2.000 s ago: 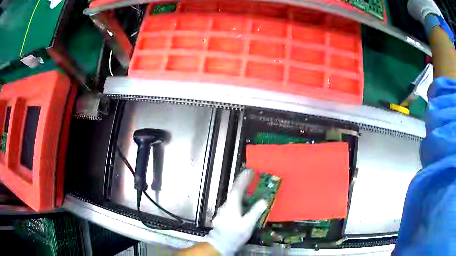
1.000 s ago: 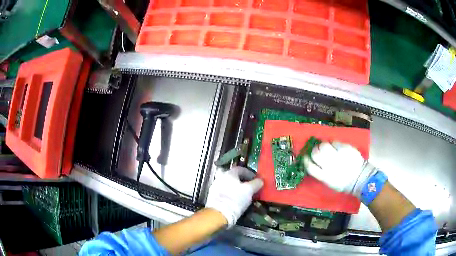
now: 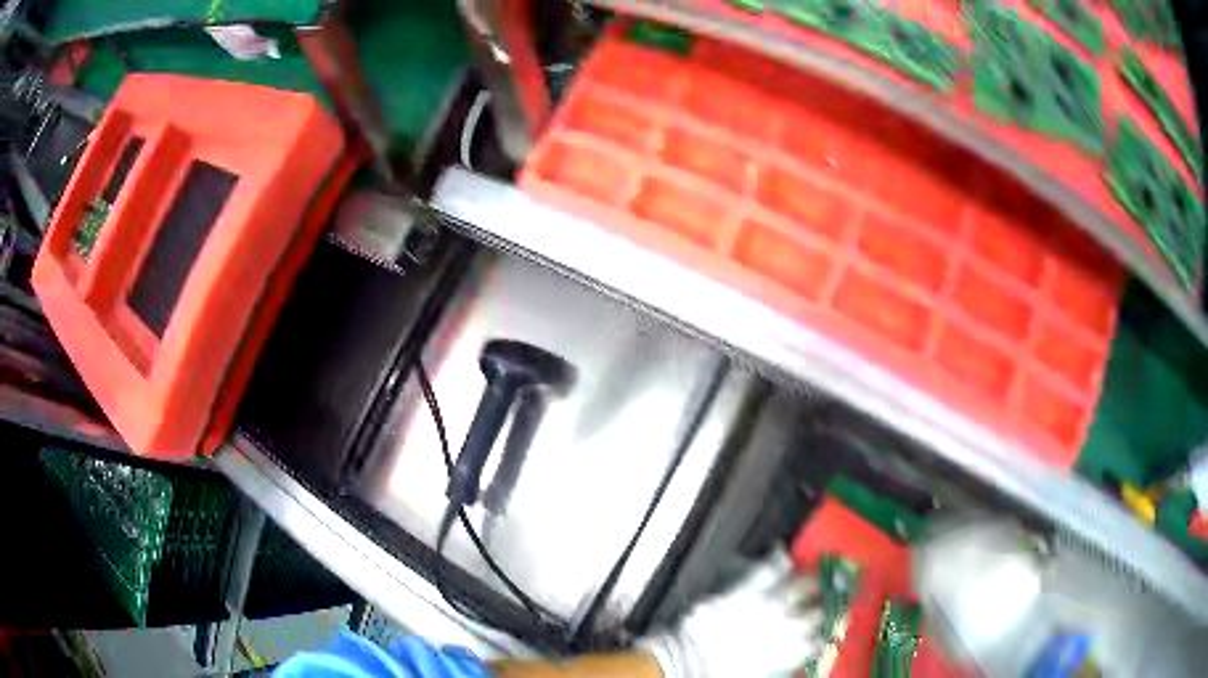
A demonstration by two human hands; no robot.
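The red sheet (image 3: 824, 532) lies over the carrier fixture at the lower right, partly hidden by my hands. A small green circuit board (image 3: 835, 596) is over the sheet at the fingertips of my white-gloved left hand (image 3: 749, 623); blur hides whether the fingers grip it. Another small green board (image 3: 898, 642) lies to its right, cut off by the bottom edge. My white-gloved right hand (image 3: 980, 583) is strongly blurred at the sheet's right side, and its fingers cannot be made out.
A black handheld scanner (image 3: 490, 417) with its cable lies on the line left of the carrier. A red compartment tray (image 3: 848, 285) is behind the rail. A red two-window tray (image 3: 258, 146) stands at left. Green boards on red sheets (image 3: 1033, 80) are on the upper shelf. A rack with large boards (image 3: 113, 530) is lower left.
The view has turned and shifted left, so the carrier sits lower right. My left hand has moved from the carrier's left side to a small board. My right hand is now right of the boards.
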